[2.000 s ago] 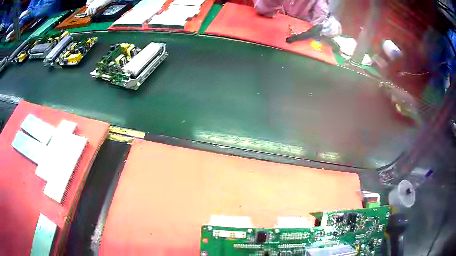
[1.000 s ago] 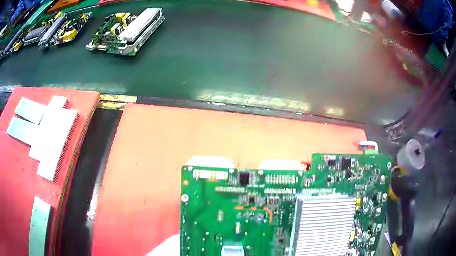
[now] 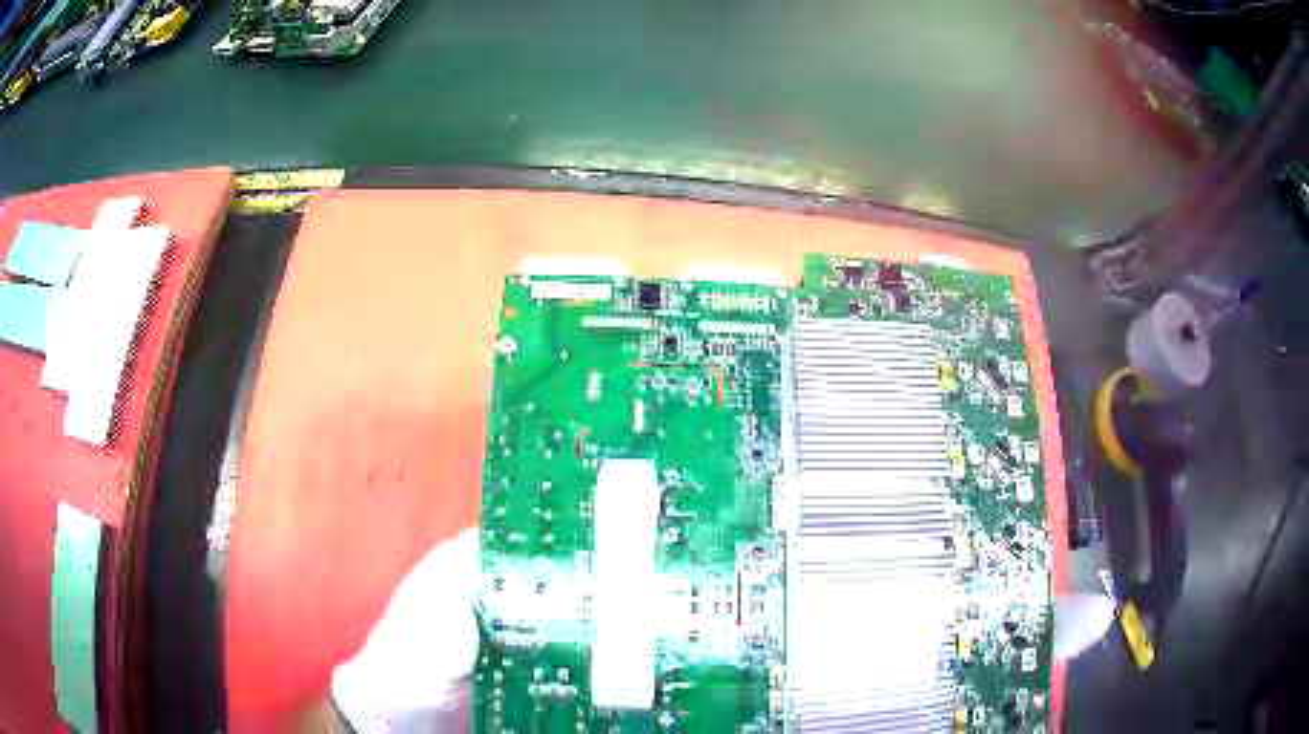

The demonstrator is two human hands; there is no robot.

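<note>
A large green circuit board [image 3: 553, 416] lies or is held over the orange-red work mat [image 3: 373, 330], underside up. It has a wide ribbed heatsink [image 3: 869, 473] and a narrow pale heatsink [image 3: 625, 574]; glare whitens its lower part. My left hand [image 3: 416, 638], in a white glove, holds the board's left edge; its fingertips are hidden beneath. My right hand [image 3: 1082, 622], in a white glove, shows only as a small part at the board's right edge, holding it. The board's near edge is cut off by the picture.
Right of the mat are a round white pot [image 3: 1170, 341] with a purple-tipped pen [image 3: 1237, 296], and a black scanner with a yellow ring [image 3: 1113, 419]. The left mat [image 3: 158, 344] bears white label strips [image 3: 104, 323]. Boards [image 3: 309, 29] lie on the green conveyor [image 3: 574, 93] beyond.
The board has come further into view, showing both heatsinks. Both gloved hands now show at its edges. The view has tilted down, so the opposite person and mat are out of the picture.
</note>
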